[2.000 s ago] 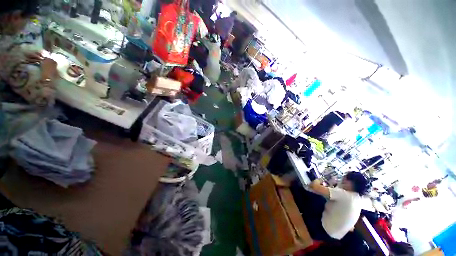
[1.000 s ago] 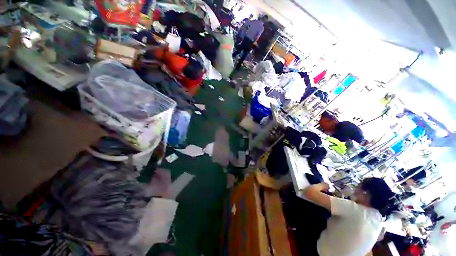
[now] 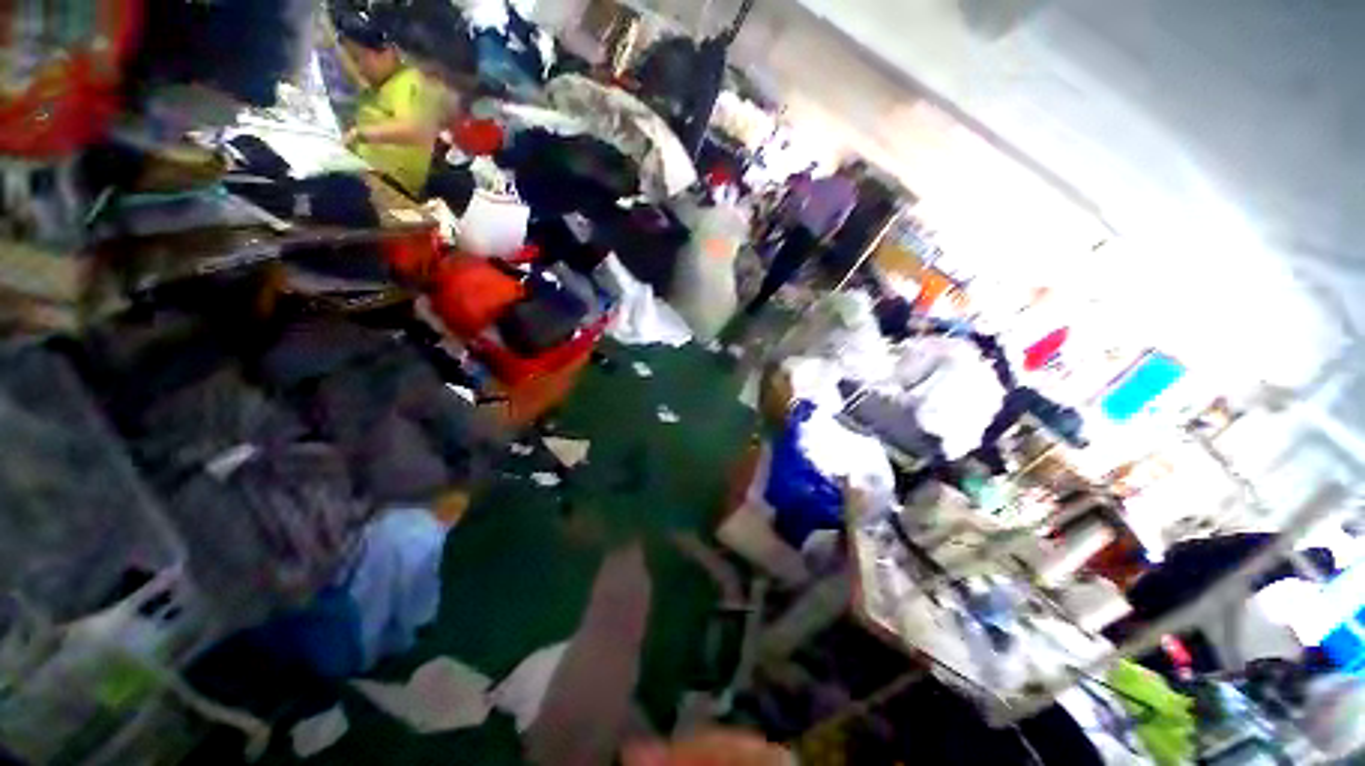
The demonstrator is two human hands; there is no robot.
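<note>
A small blurred part of a hand, seemingly my right hand [image 3: 707, 748], is cut off by the bottom edge; its fingers and anything in it cannot be made out. My left hand is out of the picture. Nearest in front is the green floor [image 3: 517, 576] with pale fabric scraps [image 3: 430, 694] and a long pinkish-brown piece [image 3: 599, 659]. Heaped dark grey cloth [image 3: 285, 494] lies at the left, with light blue cloth [image 3: 401, 576] beside it. A blurred pale basket rim [image 3: 210, 703] shows at the lower left.
An orange crate [image 3: 551, 374] holding cloth stands left of the aisle. A beige sack [image 3: 710, 277] stands farther back. A blue bag [image 3: 802, 476] and cluttered tables line the right. A person in yellow-green [image 3: 398, 123] is at a table at the left; another person [image 3: 808, 225] stands far back.
The view has moved forward along the aisle. The sewing machine, brown board and seated person in white have left the picture. The orange crate looks nearer, and a hand part shows at the bottom.
</note>
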